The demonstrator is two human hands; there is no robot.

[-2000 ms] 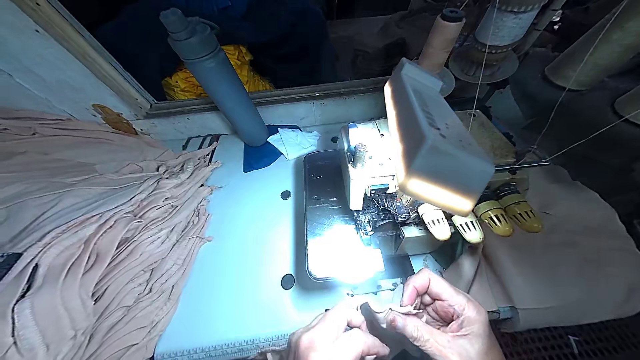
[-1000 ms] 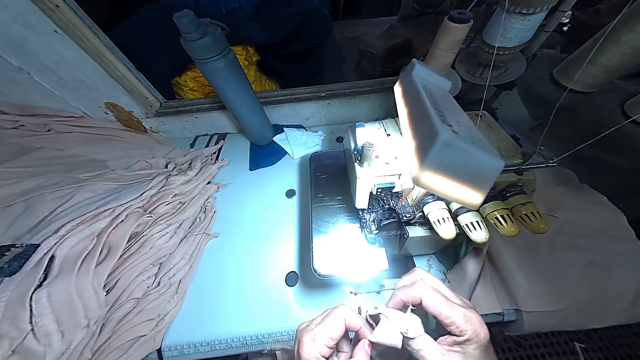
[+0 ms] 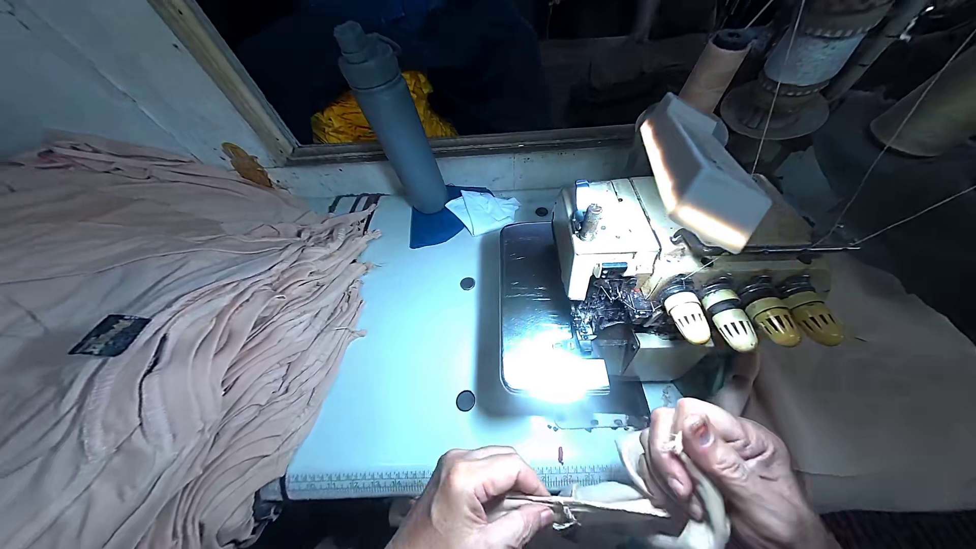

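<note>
At the front edge of the sewing table, my left hand pinches one end of a pale fabric strip between thumb and fingers. My right hand grips the other part of it, with some cloth hanging below the fingers. Loose threads show near my left fingertips. Both hands are in front of an overlock sewing machine, whose lamp lights the metal plate brightly. A measuring tape runs along the table edge by my left hand.
Piled pinkish fabric pieces cover the left side. A grey bottle stands at the back beside a white cloth on blue fabric. Yellow-capped tension knobs line the machine's front. Thread cones stand behind; more cloth lies at right.
My hands have drawn apart, and the fabric strip now spans between them. My right hand is raised with its fingers curled around the cloth.
</note>
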